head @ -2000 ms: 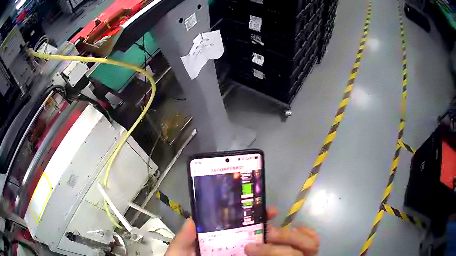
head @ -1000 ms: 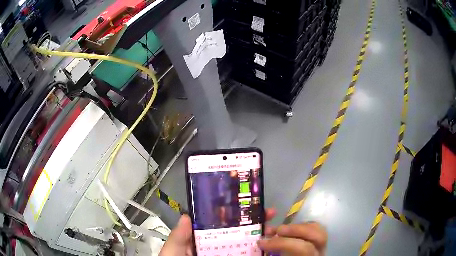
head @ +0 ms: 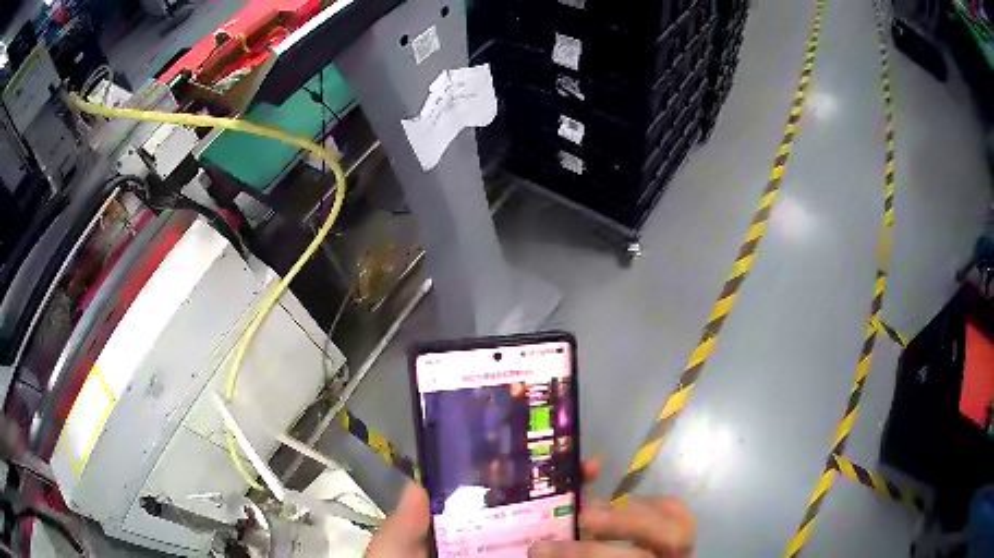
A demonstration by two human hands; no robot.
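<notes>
A black-edged smartphone (head: 496,436) is upright at the bottom centre, its lit screen towards me. The screen shows a dark picture with green patches at the right and a pale pink area below. My left hand (head: 401,528) holds the phone's left edge; only the thumb side shows. My right hand (head: 641,528) is at the phone's lower right, with a fingertip over the bottom of the screen. Both hands are bare and cut off by the lower edge of the picture. The fingers behind the phone are hidden.
A grey column (head: 452,218) with a crumpled paper sheet (head: 449,113) stands beyond the phone. Stacked black totes (head: 610,120) stand on wheels behind it. A white machine housing (head: 207,381) and yellow hose (head: 338,196) are at left. Hazard tape (head: 741,267) and a black bin (head: 926,403) are at right.
The right hand has moved slightly left and down over the lower screen. A white patch now shows low in the dark picture, and the pale area below it looks different.
</notes>
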